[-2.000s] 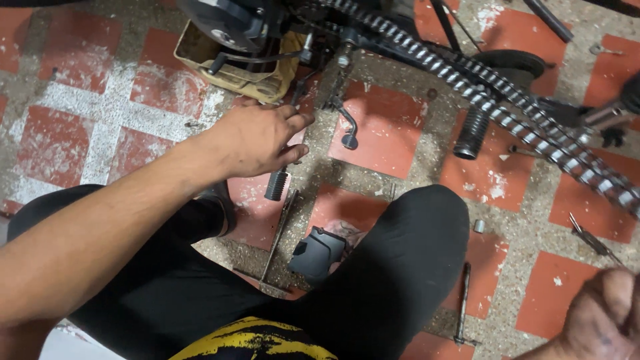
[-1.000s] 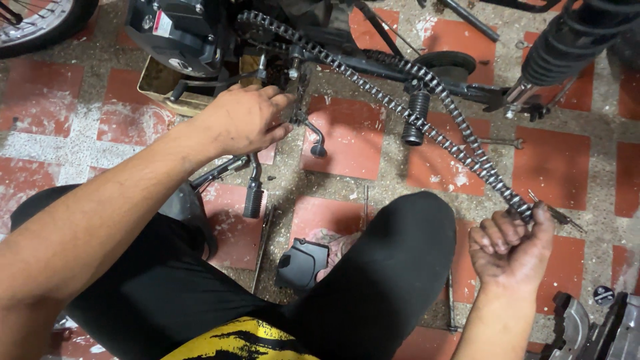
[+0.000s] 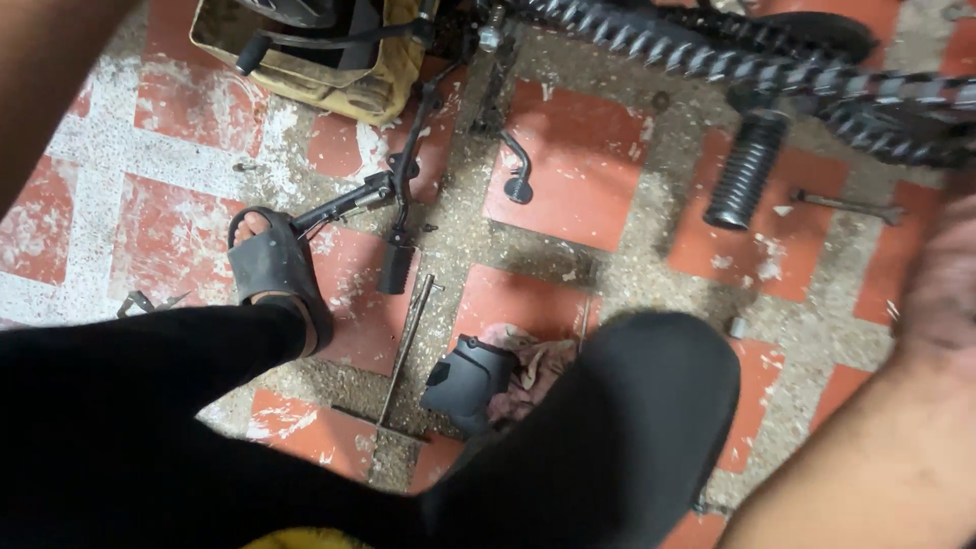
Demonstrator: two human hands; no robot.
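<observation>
My right hand (image 3: 945,267) is blurred and cut off at the right edge, just below a motorcycle drive chain (image 3: 686,57); its fingers are hidden, so what it grips does not show. Only my left forearm crosses the top left corner, and the hand lies outside the frame. Two runs of the chain stretch along the top right. Below them hangs a ribbed black rubber footpeg (image 3: 747,169). A bent pedal lever (image 3: 520,169) and another rubber-covered footpeg (image 3: 396,267) on a metal bracket are left of it.
A yellowish cut-open container (image 3: 366,95) stands under the engine. On the tiled floor lie a wrench (image 3: 850,206), a long T-handle tool (image 3: 404,354), a dark plastic cover (image 3: 469,381) beside a crumpled rag (image 3: 537,374), and a small metal sleeve (image 3: 737,328). My sandalled foot (image 3: 278,255) is at left.
My left hand has left the area by the engine and gone out of view at the upper left. My right hand, at the chain's lower end a second ago, is now at the right edge. The view has shifted.
</observation>
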